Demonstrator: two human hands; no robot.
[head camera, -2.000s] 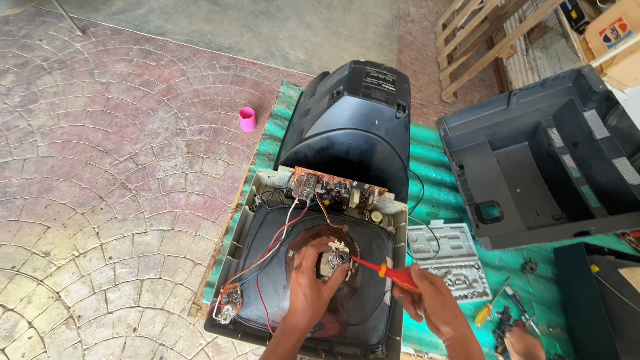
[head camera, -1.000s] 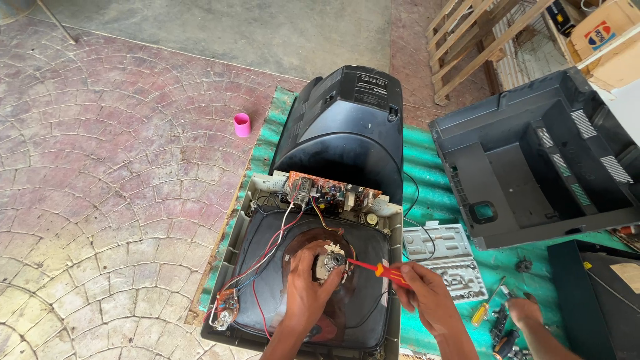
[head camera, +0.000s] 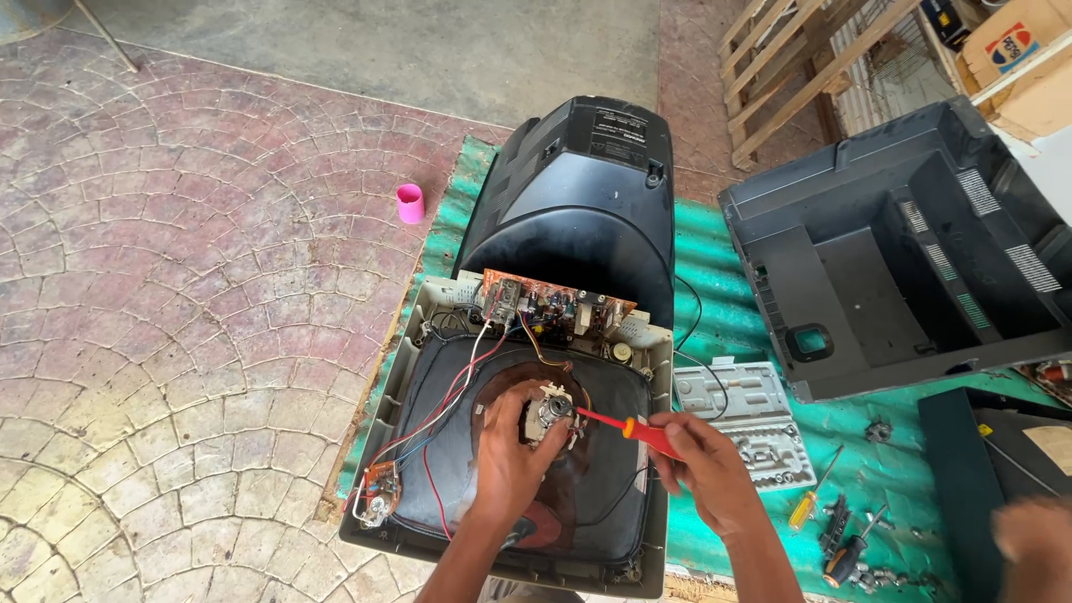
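A picture tube (head camera: 444, 377) lies face down in its light plastic front frame (head camera: 662, 402), with a copper-coloured circuit board (head camera: 569, 306) along the far edge and red and white wires over the glass. My left hand (head camera: 515, 456) grips the deflection yoke (head camera: 540, 419) at the tube's neck, fingers on its left side and thumb in front. In my right hand (head camera: 708, 477) is a red-handled screwdriver (head camera: 657, 437); its red shaft points left and its tip is at the neck fittings. A small neck board (head camera: 381, 494) rests at the frame's left corner.
A black television back cover (head camera: 578, 193) stands beyond the frame; another black housing (head camera: 863, 276) lies at the right. Between them and me are a grey socket set case (head camera: 737, 385), a yellow screwdriver (head camera: 804, 509) and loose parts. A pink cup (head camera: 409, 203) stands left. Another person's hand (head camera: 1034, 536) is at lower right.
The other person's hand has moved right, away from the loose tools. My two hands stay at the tube's neck with the screwdriver.
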